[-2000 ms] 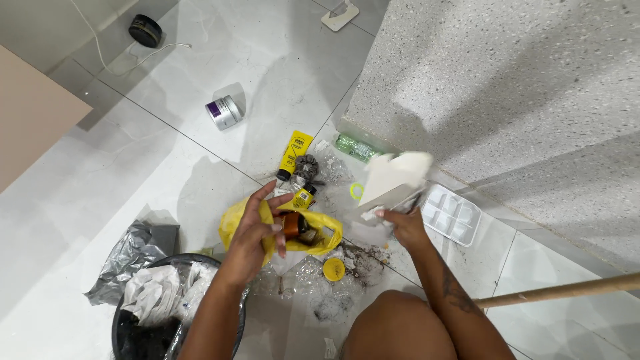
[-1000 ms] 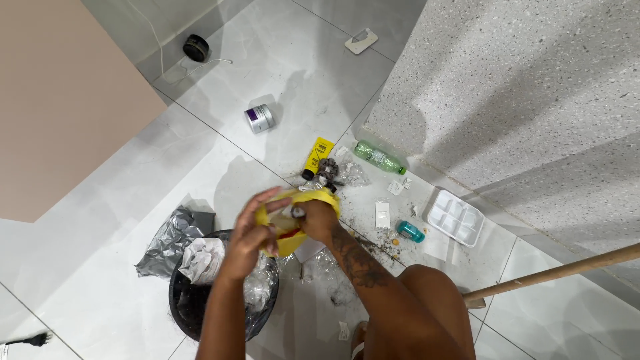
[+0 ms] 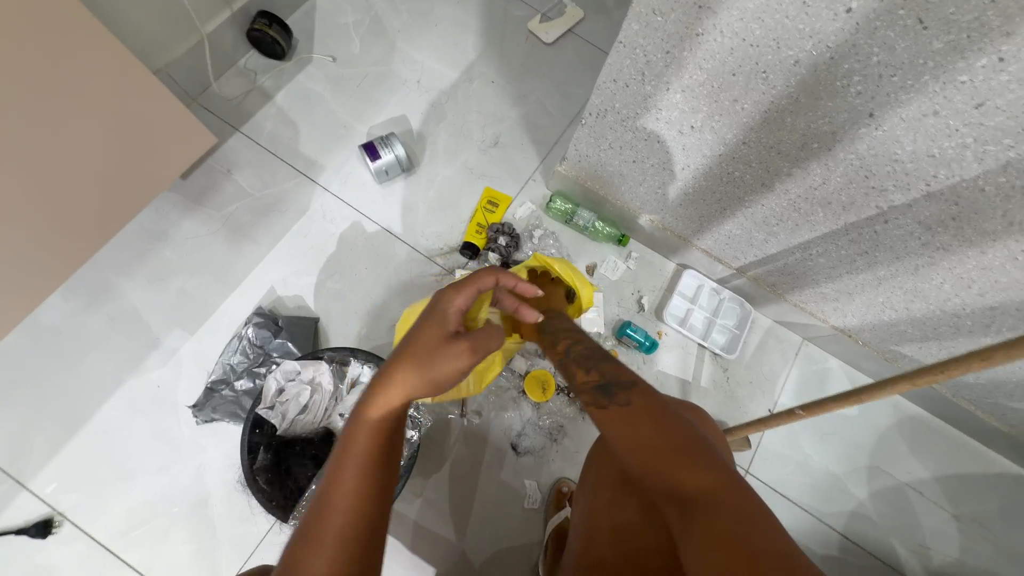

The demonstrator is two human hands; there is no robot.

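Observation:
A yellow plastic bag [image 3: 480,372] is spread above the floor between my hands. My left hand [image 3: 472,328] is at the bag's near side, its fingers curved over the opening; the contact with the plastic is partly hidden. My right hand [image 3: 544,300] reaches into the bag's mouth, and its fingers are mostly out of sight. Just beyond the bag lie a yellow tube [image 3: 488,218] with a black cap and a grey scrunchie [image 3: 503,238]. A round yellow lid [image 3: 539,386] lies on the near side, and a small teal bottle [image 3: 637,338] to the right.
A black bin [image 3: 256,472] holds crumpled paper and hair, beside a grey plastic bag [image 3: 264,352]. Around lie a silver jar [image 3: 386,157], a green plastic bottle [image 3: 586,220], a white compartment tray [image 3: 708,312] and a black round container [image 3: 270,34]. A wooden broom handle [image 3: 888,388] slants at right.
The white object my right hand held two seconds ago has left it, and that hand has moved left into the yellow bag. The teal bottle and green bottle lie where they were a second ago.

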